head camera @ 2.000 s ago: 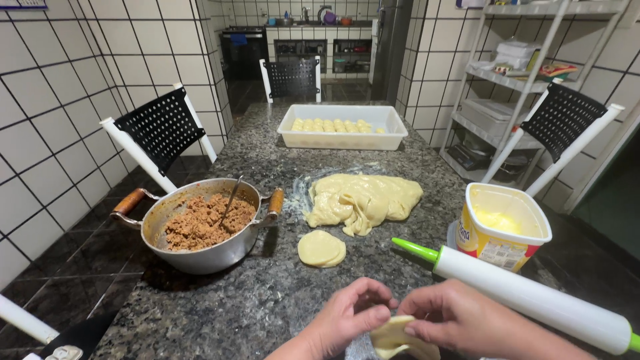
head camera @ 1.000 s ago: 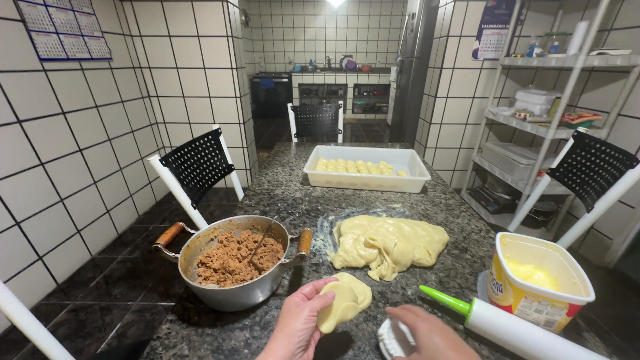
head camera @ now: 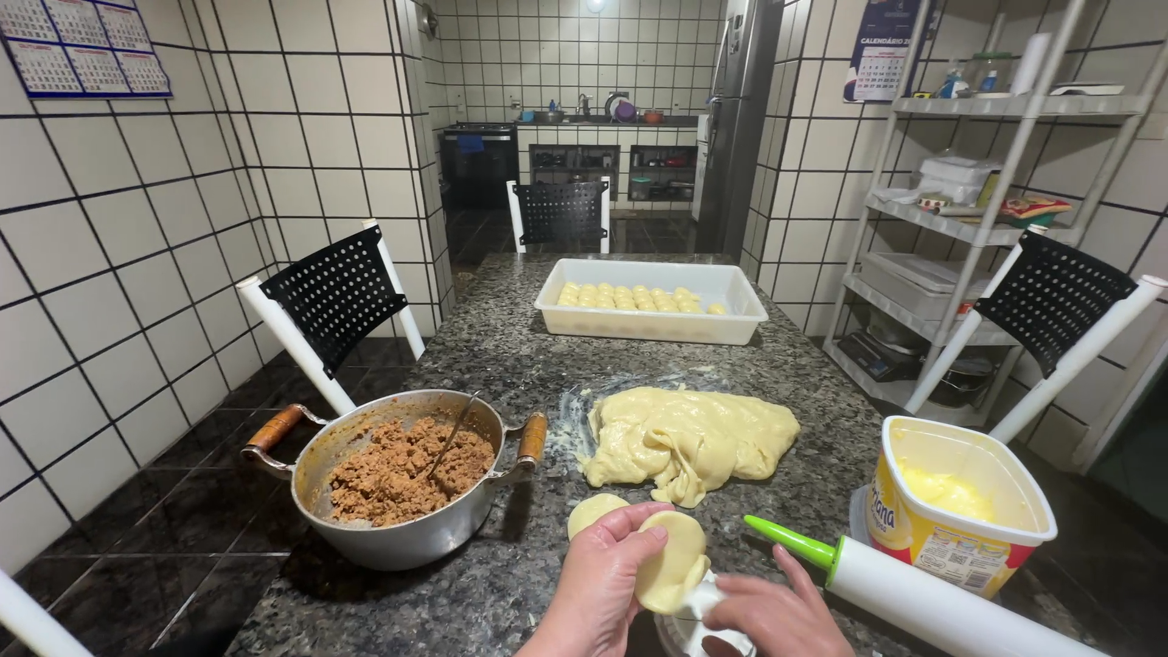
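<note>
My left hand holds a thin round of dough upright between thumb and fingers. Just right of it, my right hand, slightly blurred, has its fingers at a small container of white powder; whether it pinches any cannot be told. Another dough round lies on the table, partly behind my left hand. Beyond the hands sits a large lump of dough. An aluminum pot of cooked ground meat, with a utensil in it, stands at the left.
A rolling pin with a green handle lies at the right, beside an open margarine tub. Farther back, a white plastic tray holds rows of small dough balls. Chairs surround the granite table; a shelf unit is at the right.
Two seconds ago both hands were together on a dough piece at the table's near edge. Now the left alone holds a round up, and the right is at the powder container.
</note>
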